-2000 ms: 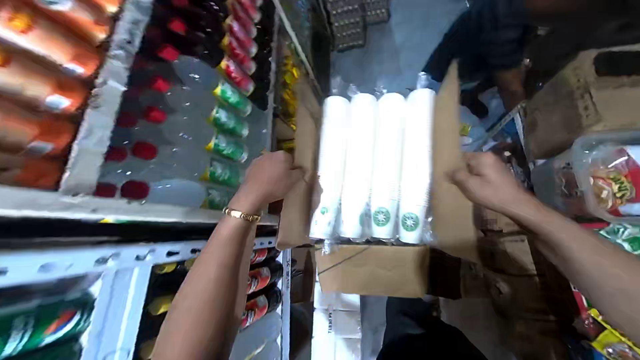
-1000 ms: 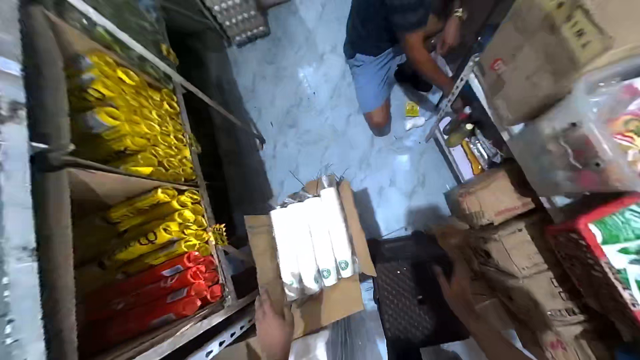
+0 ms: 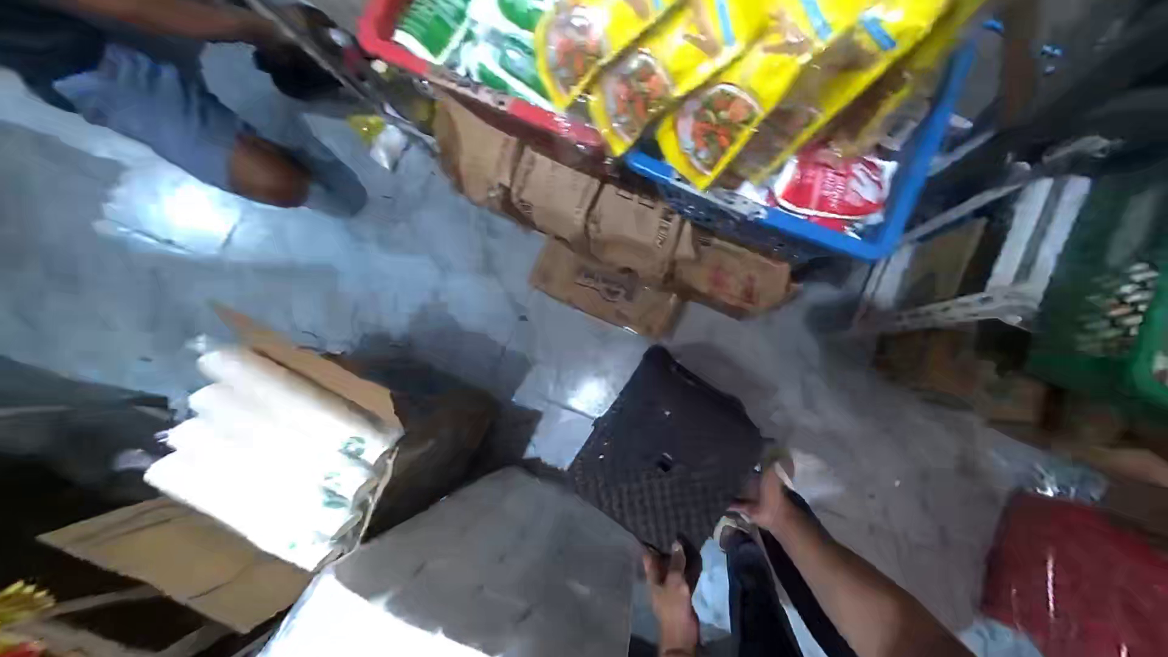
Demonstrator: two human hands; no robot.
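Both hands are at the near edge of a black woven-pattern plastic stool or crate (image 3: 671,447), low in the middle. My left hand (image 3: 671,589) touches its lower corner with the fingers, and my right hand (image 3: 768,497) is at its right corner; blur hides how firmly each one grips. To the left stands an open cardboard box (image 3: 173,552) with its flaps spread. White plastic-wrapped sleeves (image 3: 265,447) with green round marks lie side by side in it.
Flattened brown cartons (image 3: 607,283) stand beyond the stool, below a blue crate (image 3: 821,237) of yellow packets and a red crate (image 3: 388,41). Another person (image 3: 173,119) is at upper left. A grey-topped box (image 3: 511,557) lies near me, a red object (image 3: 1077,575) at right.
My hands were at the open box two seconds ago; both are now at the black stool or crate. The view has swung right.
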